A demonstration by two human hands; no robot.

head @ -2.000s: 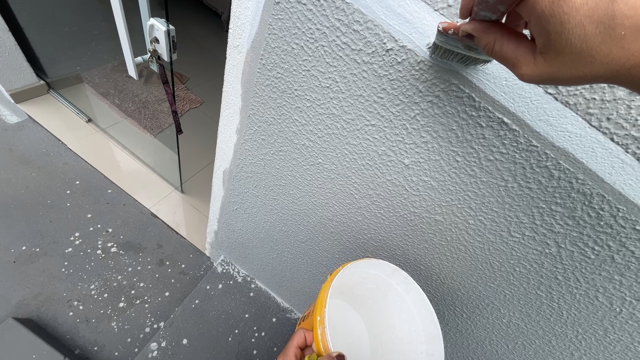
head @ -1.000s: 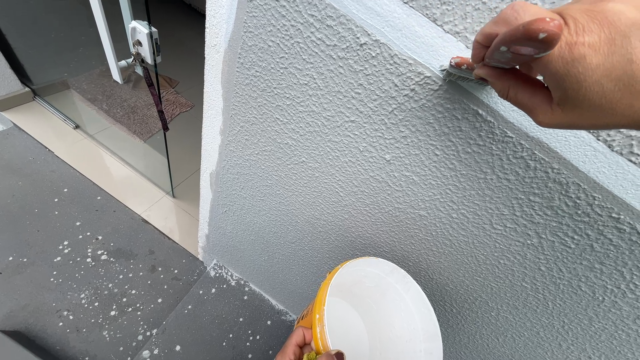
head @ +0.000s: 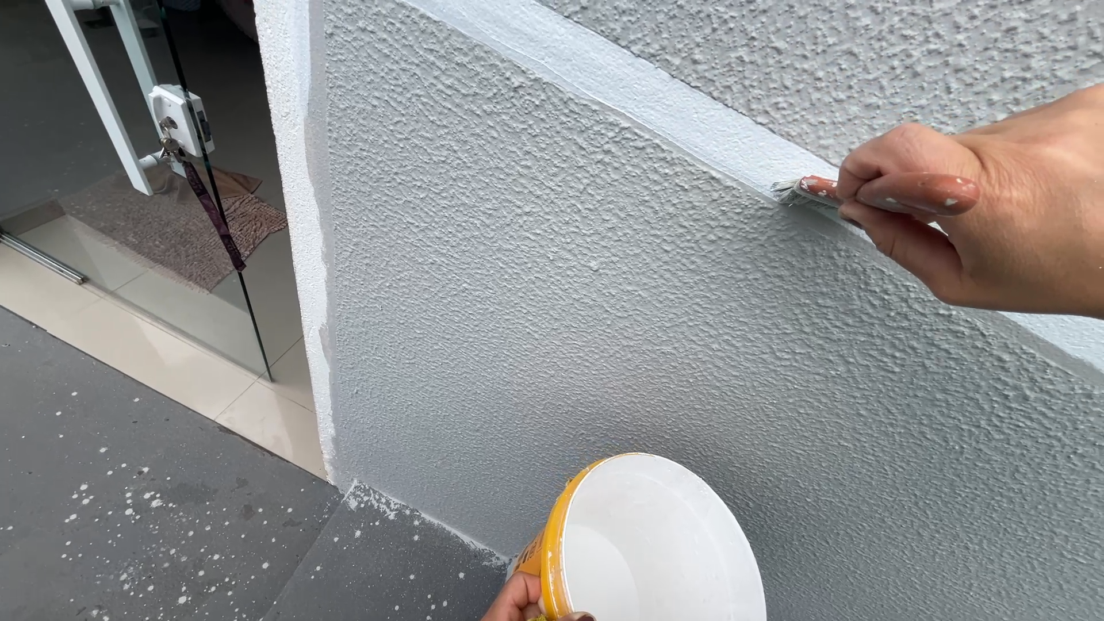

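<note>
My right hand (head: 975, 207) grips a paintbrush (head: 815, 191) with a reddish handle spotted with white. The bristle tips touch the lower edge of a smooth pale band (head: 655, 99) that slopes down across the rough grey textured wall (head: 552, 285). At the bottom, my left hand (head: 517, 599) holds a yellow plastic bucket (head: 556, 552) by its side, only the fingers showing. The bucket is tilted so its white inside faces me, with white paint (head: 595, 569) low inside it.
A glass door (head: 129, 233) with a white handle, lock and hanging strap stands at the left, by a white wall edge (head: 297, 216). A brown mat (head: 181, 224) lies inside. The dark grey floor (head: 129, 483) is spattered with white and meets the wall's foot.
My right hand has turned the brush, so its handle end now points toward the view. The brush has moved down and right along the pale band. My left hand still holds the bucket.
</note>
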